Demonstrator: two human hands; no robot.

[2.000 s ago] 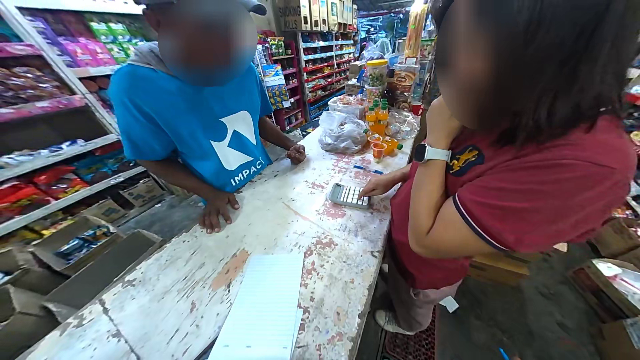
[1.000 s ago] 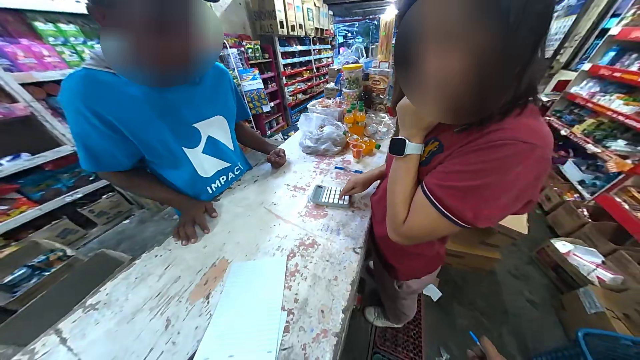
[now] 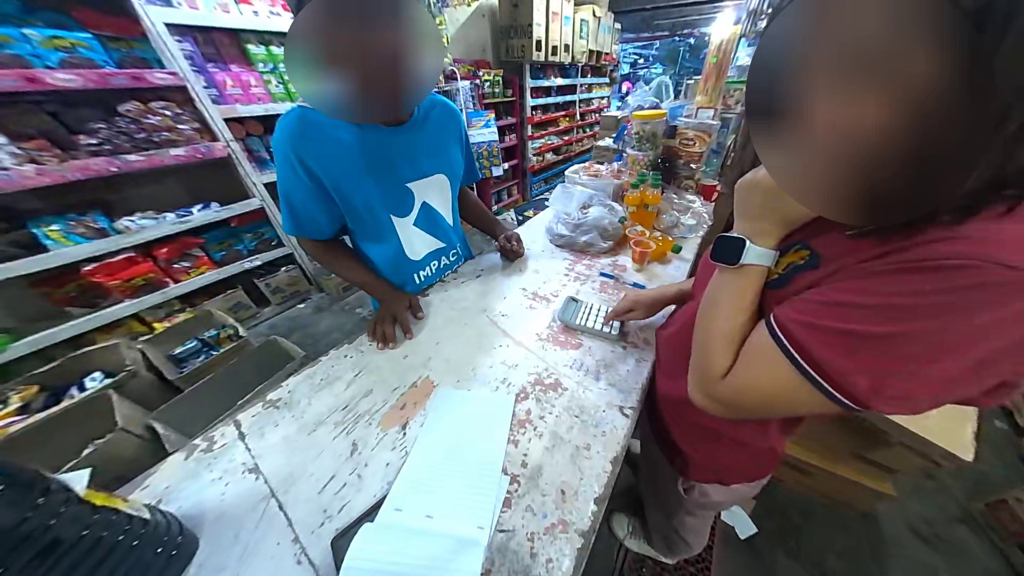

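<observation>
Neither of my hands is in view now. Lined paper sheets [image 3: 448,472] lie on the worn, painted counter [image 3: 320,448] just below the middle of the view. Past them, a person in a red shirt presses the keys of a grey calculator [image 3: 590,318] with one hand [image 3: 640,305]. A blue pen [image 3: 622,280] rests just beyond it. Across the counter, a person in a blue shirt has one hand [image 3: 395,318] flat at the counter's edge and the other [image 3: 510,245] loosely curled on it.
Plastic bags [image 3: 584,218], orange drink bottles [image 3: 642,200], a small orange cup [image 3: 642,252] and a yellow-lidded jar [image 3: 648,132] crowd the counter's far end. A black ridged object [image 3: 88,528] sits at the lower left. Cardboard boxes [image 3: 224,384] and shelves line the left.
The view has shifted left and down. A hand with a blue pen, at the bottom right one second ago, is out of view. The red-shirted person's hand stays at the calculator.
</observation>
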